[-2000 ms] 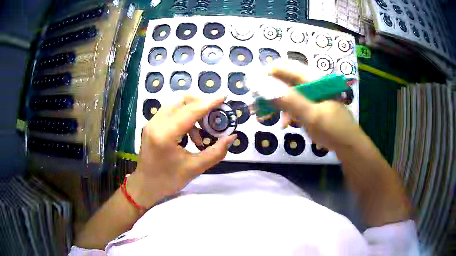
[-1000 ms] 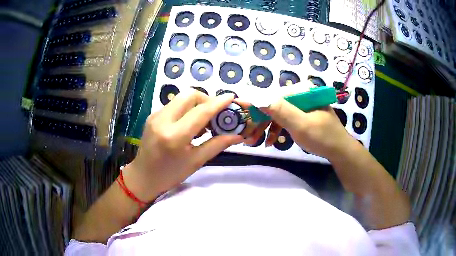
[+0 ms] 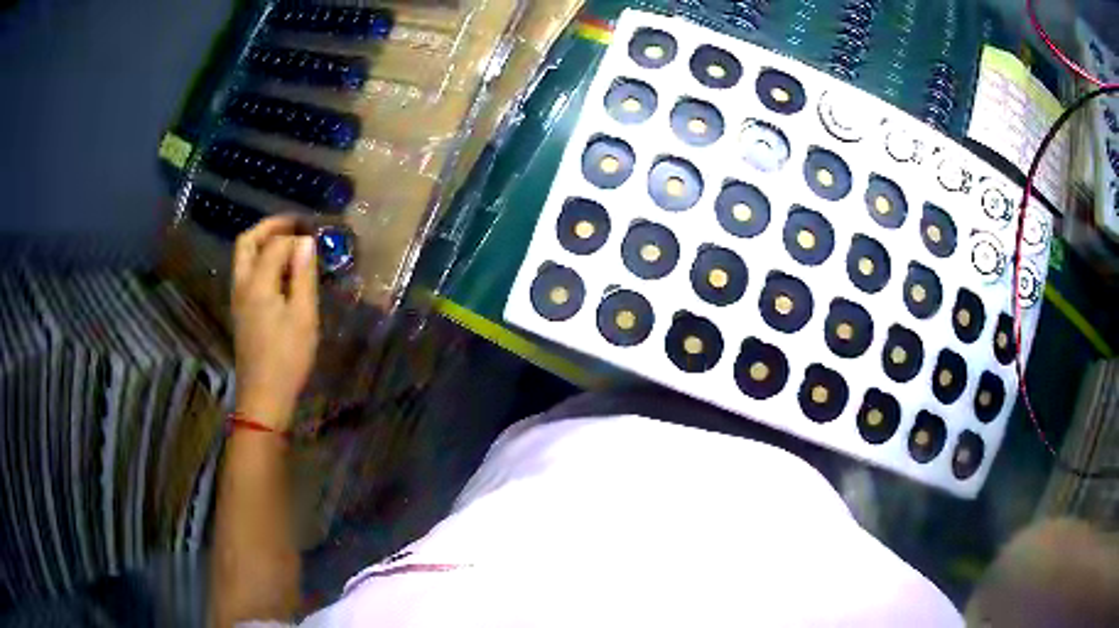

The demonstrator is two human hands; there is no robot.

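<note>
My left hand is over the clear plastic blister tray, at the near end of its dark rows of parts. A round part with a shiny blue centre is at the fingertips, at the right end of the nearest row. I cannot tell whether the fingers grip it. A blurred piece of my right hand or forearm is cut off at the lower right edge. The white foam tray has mostly black cutouts and several filled with silver-ringed parts at its upper right. The green probe is not visible.
Thin red and black wires cross the foam tray's right edge. A printed sheet and more dark parts rows lie beyond on the green surface. Stacked grey-white edges stand at lower left and at the far right.
The view has turned, so the trays sit further right. My left hand has moved from over the foam tray to the blister tray. My right hand and the green probe have left the middle.
</note>
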